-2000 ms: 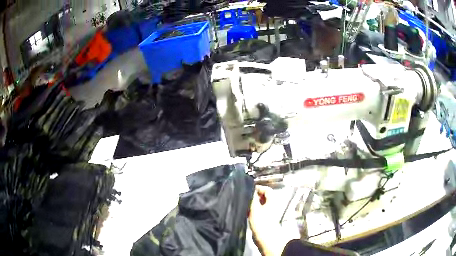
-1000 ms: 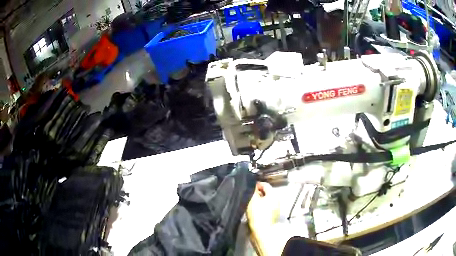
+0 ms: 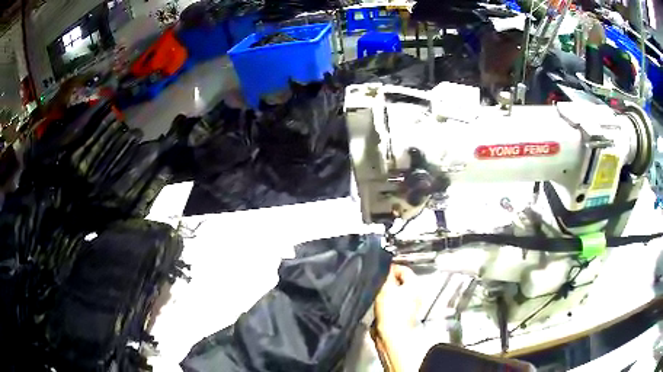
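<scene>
A floppy, shiny black backpack cloth (image 3: 312, 305) lies on the white sewing table, its top right end at the needle area under the left end of the white sewing machine head (image 3: 451, 138). My right hand (image 3: 395, 309) is at the cloth's right edge, just below the needle area, with its fingers closed on the edge; glare blurs it. My left hand is not seen. A black binding strip (image 3: 509, 241) runs from the right across the machine, through a green clip (image 3: 592, 245), to the needle area.
A dark smartphone (image 3: 472, 361) is at the bottom edge beside my right forearm. Black panels (image 3: 109, 290) are stacked at left. Black pieces (image 3: 276, 160) are heaped behind the table, with a blue bin (image 3: 283, 62) beyond them.
The view has shifted, so the machine appears farther right. The cloth's folds have changed, and the camouflage patches seen at its lower part earlier no longer show. My right hand remains at its right edge.
</scene>
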